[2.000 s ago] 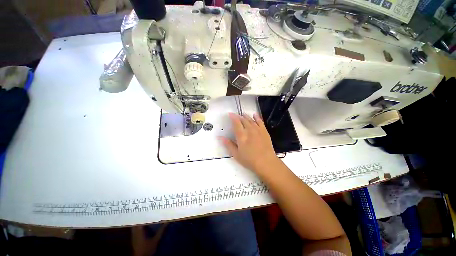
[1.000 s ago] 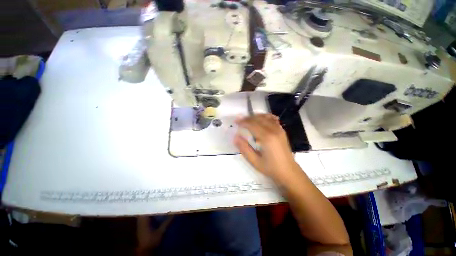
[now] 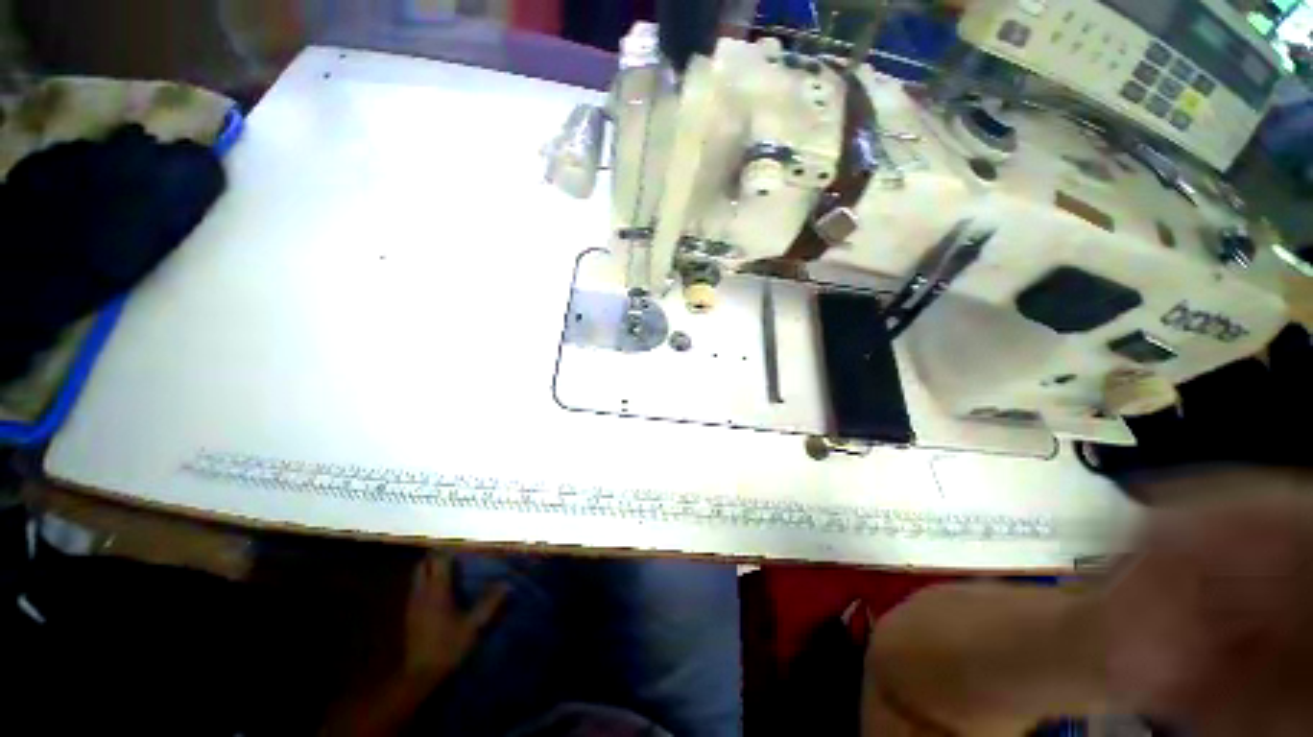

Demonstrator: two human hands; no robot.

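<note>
The cream-white sewing machine (image 3: pixel 1008 216) stands on the white table (image 3: pixel 331 317). No cloth lies under its needle area (image 3: pixel 641 320). A thin grey metal rod (image 3: pixel 772 343) lies flat right of the needle plate. A flat black phone (image 3: pixel 864 367) lies right of the rod. Dark pointed scissors or snips (image 3: pixel 939 277) stand against the machine head. My left hand (image 3: pixel 444 619) rests below the table edge by my jeans, dim, and I see nothing in it. My right hand (image 3: pixel 1224 590) is a large blur at the lower right; its fingers and any content cannot be made out.
A blue basket (image 3: pixel 87 377) at the left holds black pieces (image 3: pixel 108 216) and pale patterned cloth. A printed ruler scale (image 3: pixel 619 500) runs along the front table edge. A control panel (image 3: pixel 1130 72) stands behind the machine. Something red (image 3: pixel 806 605) shows under the table.
My right hand has left the area near the rod and moved to the lower right. The rod now lies in full view. The camera view has turned left, showing more of the left basket.
</note>
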